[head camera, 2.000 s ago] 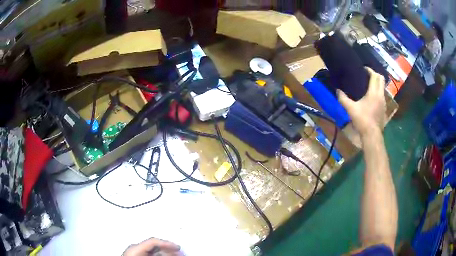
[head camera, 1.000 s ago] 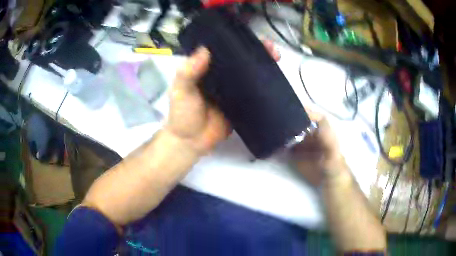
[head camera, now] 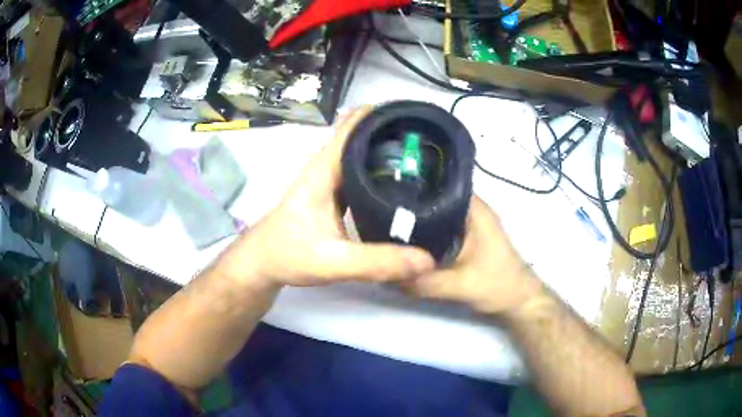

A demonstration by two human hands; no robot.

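Observation:
A black cylindrical speaker body [head camera: 370, 142] is held over the white bench top, its open end turned up towards me. A small green board [head camera: 411, 155] shows inside the opening, and a white label [head camera: 402, 224] is on the near side. My left hand [head camera: 325, 236] wraps its left side, with the thumb across the front. My right hand [head camera: 476, 265] holds it from the lower right. The far fingers of both hands are hidden behind the body.
A grey and pink cloth [head camera: 203, 183], a squeeze bottle [head camera: 126, 195] and a yellow-black stick [head camera: 221, 125] lie left. Black speakers [head camera: 89, 138] stand far left. A cardboard box [head camera: 529, 77] holds green boards at the back right. Cables [head camera: 606, 195] loop on the right.
The black body has turned from lying lengthwise to showing its open end. Both hands now grip it near the front. Earlier, my right hand held a black body at the far right.

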